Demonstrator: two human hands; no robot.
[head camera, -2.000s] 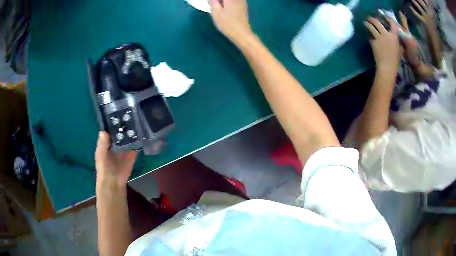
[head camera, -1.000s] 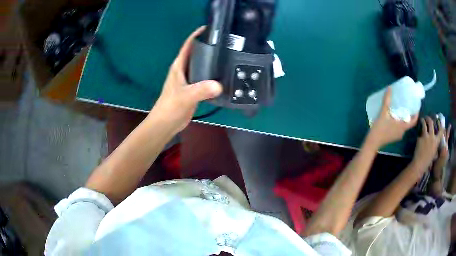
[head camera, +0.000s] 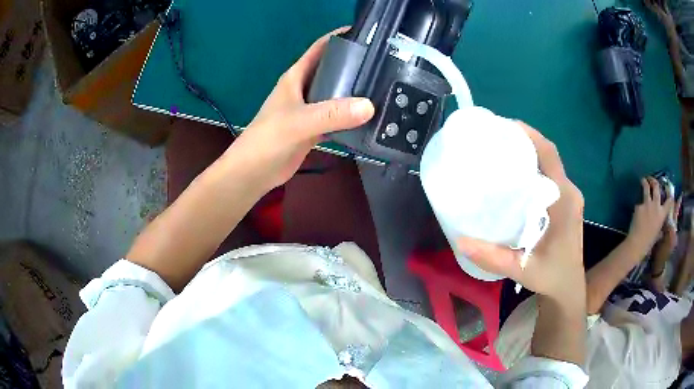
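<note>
My left hand grips the black security camera by its side, thumb across the lower housing, at the bench's front edge. A panel with four pale dots faces up. The camera's upper end is cut off by the picture's top. My right hand holds the white wash bottle, with white crumpled material between hand and bottle. The bottle's bent spout reaches over the camera, its tip by the small white label. I cannot tell whether the tip touches.
The green workbench has a pale edge. Another black camera lies at the back right. Another person's hands are at the right. A thin black cable lies at left, near an open carton. A red stool stands below.
My right hand has brought the bottle left from the bench's right side, and its spout is now over the camera. My left hand still holds the camera, which is tilted more.
</note>
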